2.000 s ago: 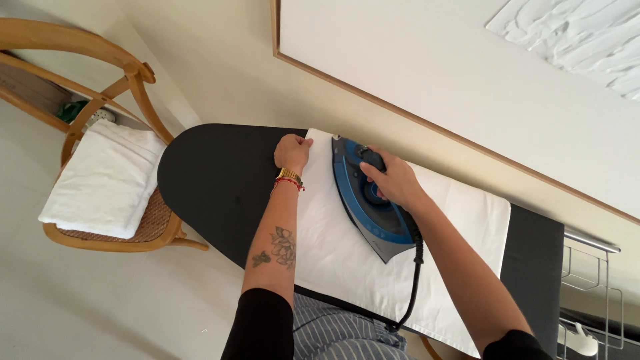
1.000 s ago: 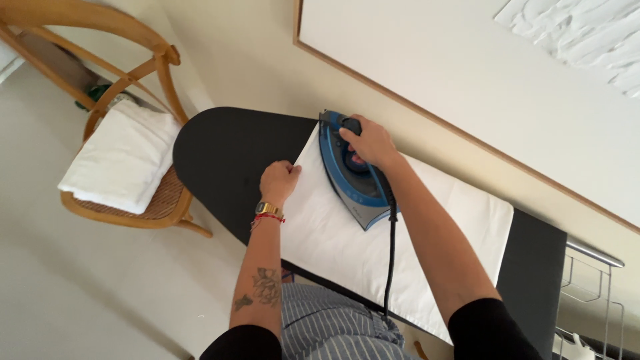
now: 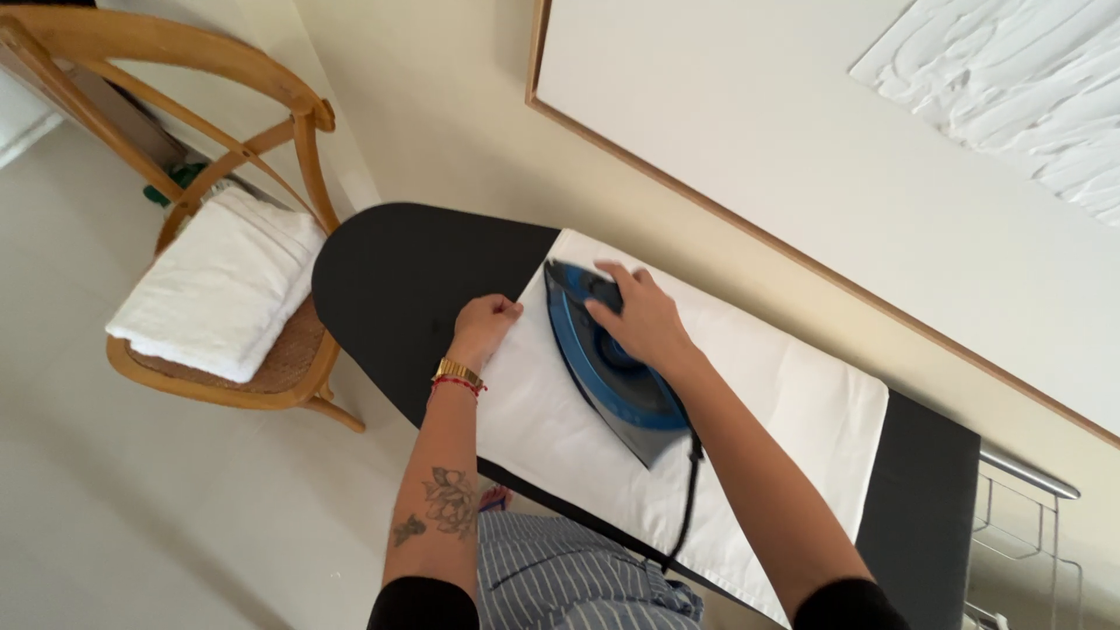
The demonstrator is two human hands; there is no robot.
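Note:
A white cloth [image 3: 770, 376] lies flat across the black ironing board [image 3: 394, 289]. My right hand [image 3: 643, 315] is around the handle of a blue and grey steam iron [image 3: 604, 359], which rests on the cloth near its left edge. The black cord [image 3: 691, 499] runs from the iron's heel toward the board's near edge. My left hand [image 3: 486, 328] pinches the left edge of the cloth, a little left of the iron.
A wooden chair [image 3: 201, 389] with a woven seat stands at the left, holding folded white towels [image 3: 219, 280]. A large framed panel [image 3: 744, 210] is along the wall behind the board. A metal wire rack [image 3: 1028, 516] is at the board's right end.
Compared with one second ago, the iron has moved down the cloth, toward me, in my right hand. My left hand stays at the cloth's left edge, lower than two seconds ago.

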